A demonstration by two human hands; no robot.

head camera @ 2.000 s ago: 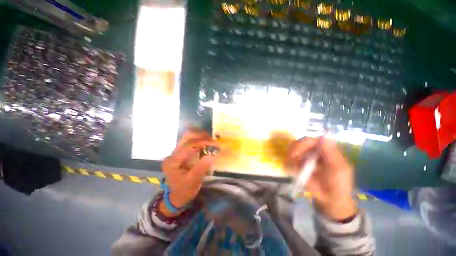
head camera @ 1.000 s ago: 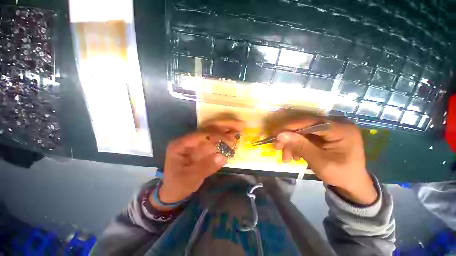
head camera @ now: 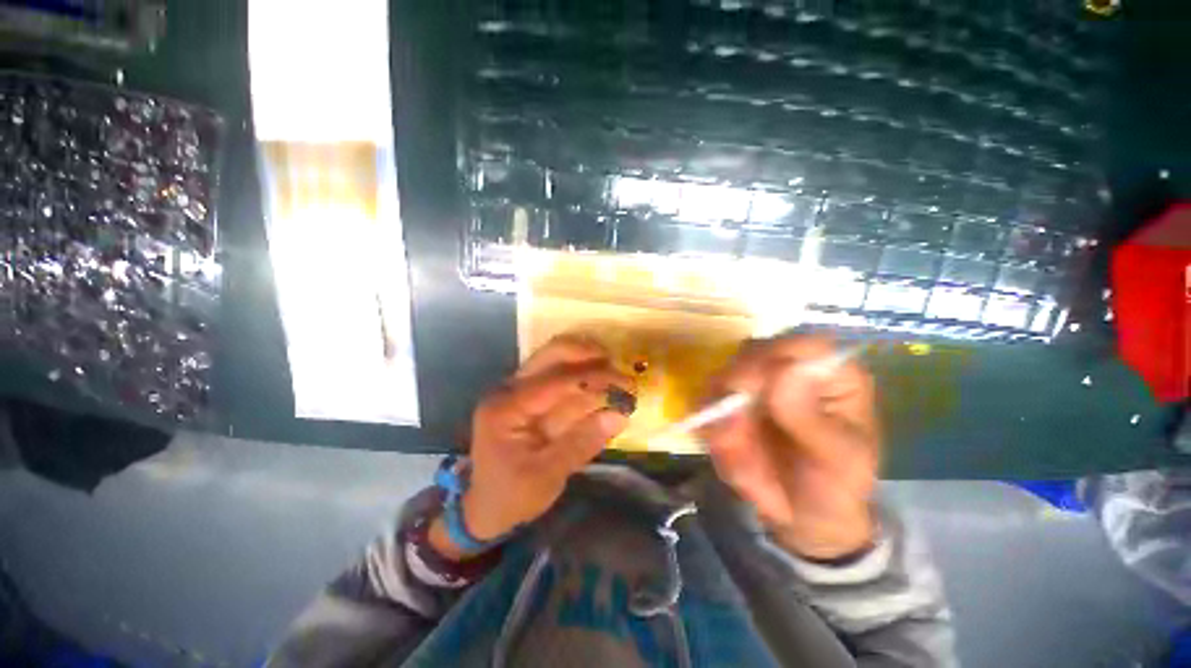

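My left hand (head camera: 542,424) holds a small dark component (head camera: 619,399) between thumb and fingers, over the pale yellow adhesive sheet (head camera: 555,313). My right hand (head camera: 803,437) holds the tweezers (head camera: 705,415), which look white under glare. Their tip points left, just below and right of the component; I cannot tell if it touches or carries anything. The hands and glare hide part of the sheet. The right hand is slightly blurred.
The large clear blister tray (head camera: 784,131) lies beyond the sheet. A long white strip (head camera: 333,274) lies left, then a crowded supply tray (head camera: 105,248). A red box (head camera: 1155,303) stands right. A neighbour's sleeve (head camera: 1143,529) shows at the lower right.
The view has shifted and pulled back slightly. The right hand has turned, and the tweezers now slant down to the left, with their tip lower. The left hand keeps its hold on the component.
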